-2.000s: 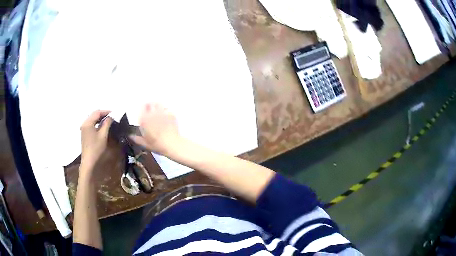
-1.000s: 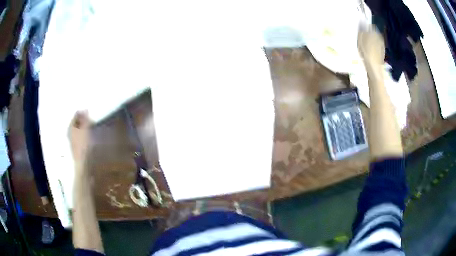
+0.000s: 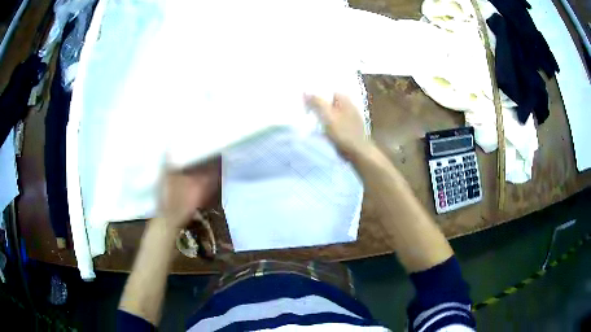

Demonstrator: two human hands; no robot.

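Observation:
White fabric [image 3: 194, 78] covers the middle and left of the table. Its near edge lies across a white pattern sheet [image 3: 291, 201] with faint printed lines, whose lower part shows. My right hand [image 3: 340, 123] is at the fabric's near edge over the sheet, with the fabric at its fingertips. My left hand [image 3: 185, 191] is blurred at the fabric's edge, left of the sheet; its fingers cannot be made out. The pale handle loops of the shears [image 3: 197, 238] show just below my left hand; the blades are hidden.
A calculator [image 3: 455, 170] lies to the right. A wooden ruler [image 3: 498, 117] lies over cream scraps [image 3: 453, 74], with black fabric [image 3: 521, 61] beside them. A clear plastic bag [image 3: 74, 32] is at the far left. The table's near edge [image 3: 382, 249] curves along the front.
My right hand has moved from the scraps back to the middle. My left hand has moved right, close to the shears. The fabric has shifted and the pattern sheet's lines now show.

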